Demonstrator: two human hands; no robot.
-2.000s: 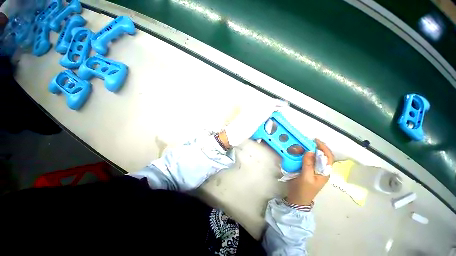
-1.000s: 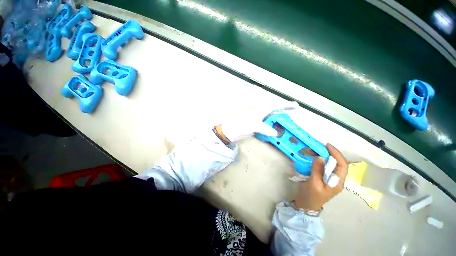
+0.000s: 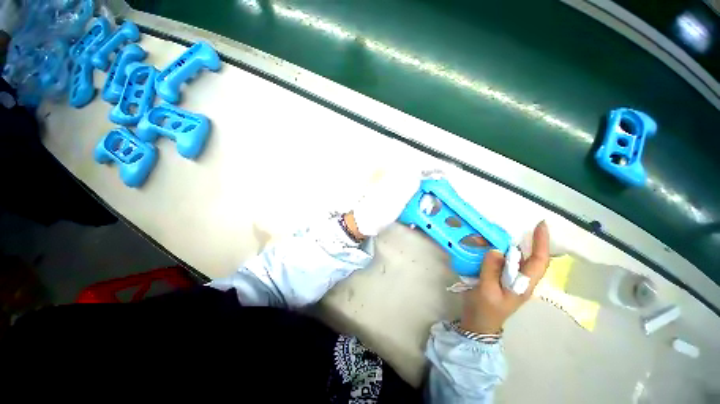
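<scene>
My left hand (image 3: 384, 200), in a thin white glove, holds the left end of a bright blue plastic housing (image 3: 455, 226) over the bench. Part of the glove blends into the bright bench. My bare right hand (image 3: 505, 286) is at the housing's right end, with a small white crumpled cloth (image 3: 515, 272) between thumb and fingers. The cloth is against the housing's right edge. The housing's large holes face up. A pale scrap of material shows under its lower right end.
Several blue housings (image 3: 136, 93) lie at the bench's far left beside clear plastic bags (image 3: 35, 51). Another housing (image 3: 624, 146) is on the green belt (image 3: 442, 55). Yellow paper (image 3: 575, 304), a clear bottle (image 3: 631, 289) and small white blocks (image 3: 661, 318) lie at right.
The housing on the belt has moved up and left in view. My right hand's fingers have shifted at the housing's right end, showing more of the white cloth.
</scene>
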